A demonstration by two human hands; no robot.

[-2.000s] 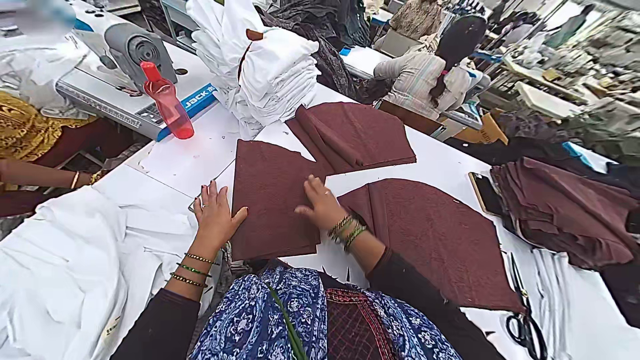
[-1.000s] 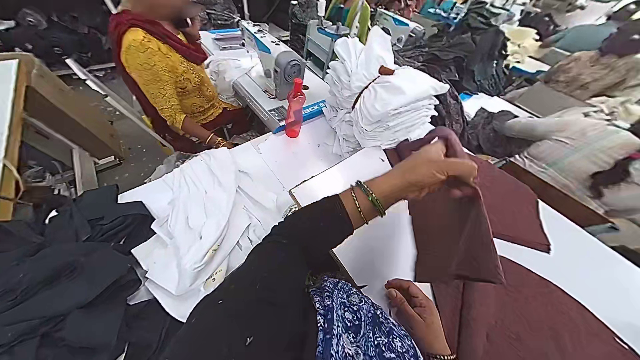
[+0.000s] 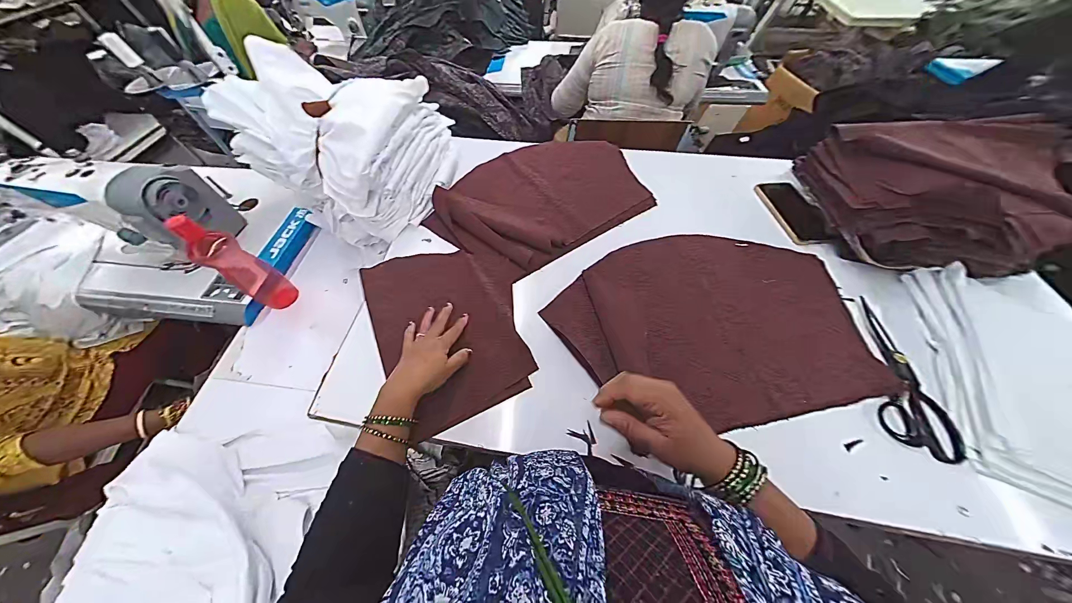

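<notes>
My left hand (image 3: 431,356) lies flat with fingers spread on a folded maroon fabric piece (image 3: 477,335) on the white table (image 3: 720,188). Curled in above the table's near edge, my right hand (image 3: 662,419) is beside a larger maroon fabric piece (image 3: 720,327); whether its fingers pinch something small is unclear. Dark snippets (image 3: 582,435) lie just left of it. Another maroon piece (image 3: 544,197) lies behind, meeting the one under my left hand. Black-handled scissors (image 3: 913,389) rest to the right, touching or close to the larger piece's corner.
A tied white fabric bundle (image 3: 368,142) stands at the back left, near a red plastic bottle (image 3: 230,260) and a Jack sewing machine (image 3: 159,201). Maroon fabric is stacked (image 3: 938,197) at right beside a phone (image 3: 794,213). One person sits left, another (image 3: 641,63) ahead.
The maroon piece that one hand held raised a second ago now lies on the table under my left hand. My right hand has come to the near edge. The view has swung right.
</notes>
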